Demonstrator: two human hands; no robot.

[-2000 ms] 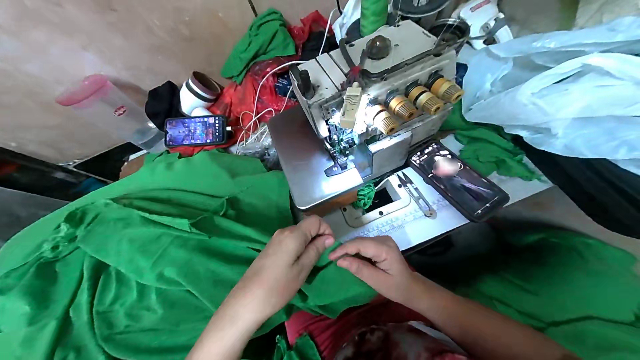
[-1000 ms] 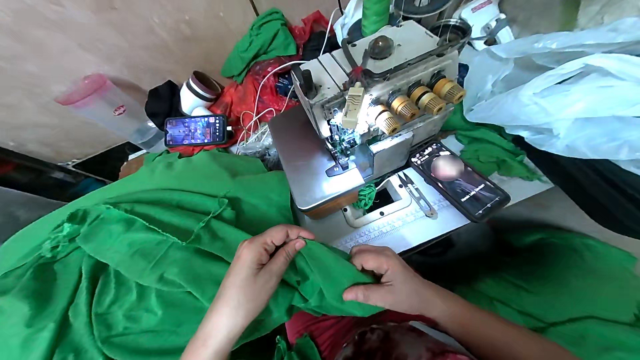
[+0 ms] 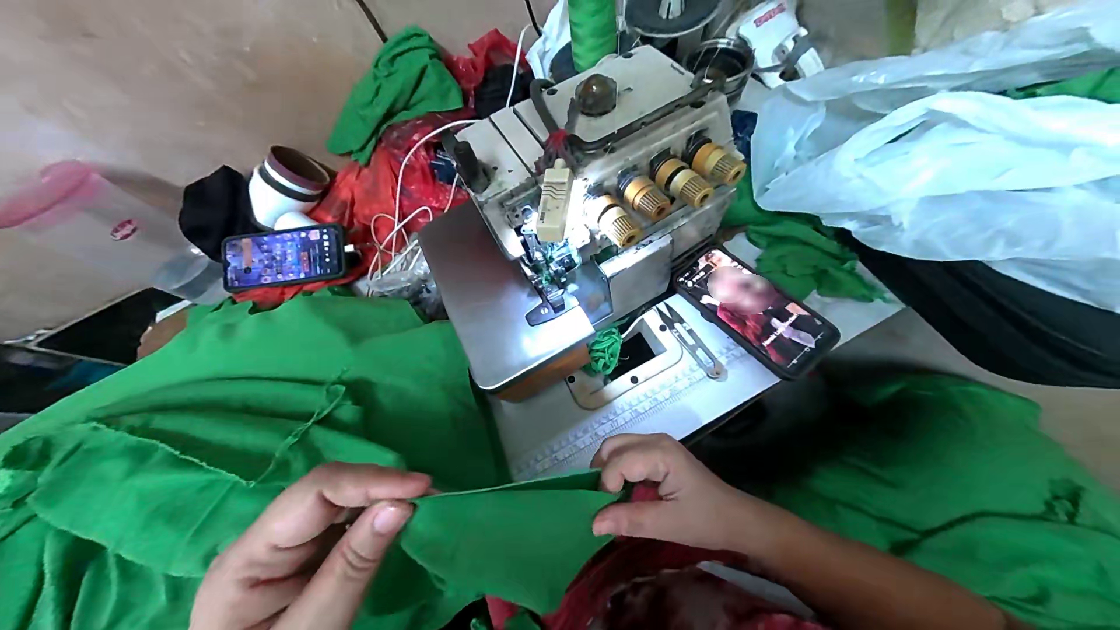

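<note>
Between my two hands a piece of green fabric (image 3: 512,534) is stretched, its top edge nearly straight. My left hand (image 3: 311,542) pinches one corner between thumb and forefinger. The other end is gripped by the bent fingers of my right hand (image 3: 669,490). Both hands are just in front of the overlock sewing machine (image 3: 604,175) and its metal plate (image 3: 499,297). More green cloth (image 3: 219,411) is heaped at the left, partly behind my left hand.
Thread snips (image 3: 691,341) and a smartphone (image 3: 757,311) lie right of the machine's plate. Another smartphone (image 3: 284,257) with a cable rests at the left, by a white cup (image 3: 284,188). White plastic bags (image 3: 945,166) stand at the right; green cloth (image 3: 945,472) spreads below them.
My hands have moved apart since two seconds ago. The fabric between them, bunched and draped a second ago, is now drawn out with a straight upper edge.
</note>
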